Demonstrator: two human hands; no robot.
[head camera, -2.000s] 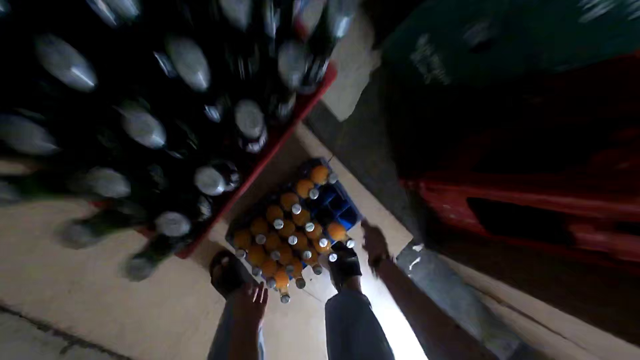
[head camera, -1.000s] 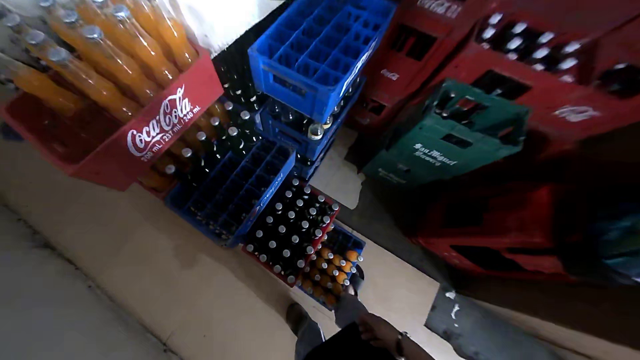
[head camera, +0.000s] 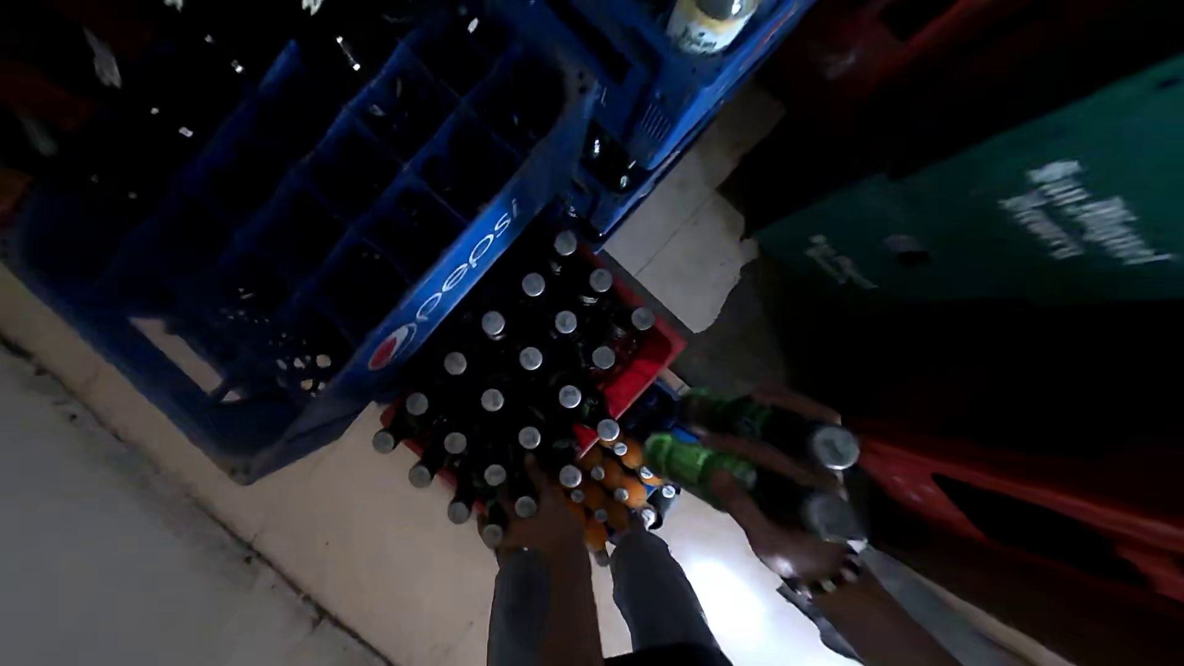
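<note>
My right hand (head camera: 782, 523), with a beaded bracelet at its wrist, grips two capped green glass bottles (head camera: 684, 462) lying nearly level, their caps toward the wrist side. My left hand (head camera: 541, 509) reaches to the near edge of a red plastic crate (head camera: 652, 356) packed with dark, silver-capped bottles. Its fingers are among the bottle necks; whether they grip one is hidden. Beside and below the red crate, a blue crate (head camera: 661, 412) holds orange soda bottles (head camera: 615, 476), partly covered by the red crate.
A large blue Pepsi crate (head camera: 462, 264) with dividers stands at the left. Another blue crate (head camera: 666, 111) bears a bottle (head camera: 710, 23) at the top. A green crate (head camera: 971, 203) and red crates (head camera: 1045, 518) line the right side. Tiled floor (head camera: 333, 555) shows below.
The right hand now holds two green bottles; two seconds ago no bottle showed in it. The left hand is now at the red crate's bottles. The view has shifted a lot.
</note>
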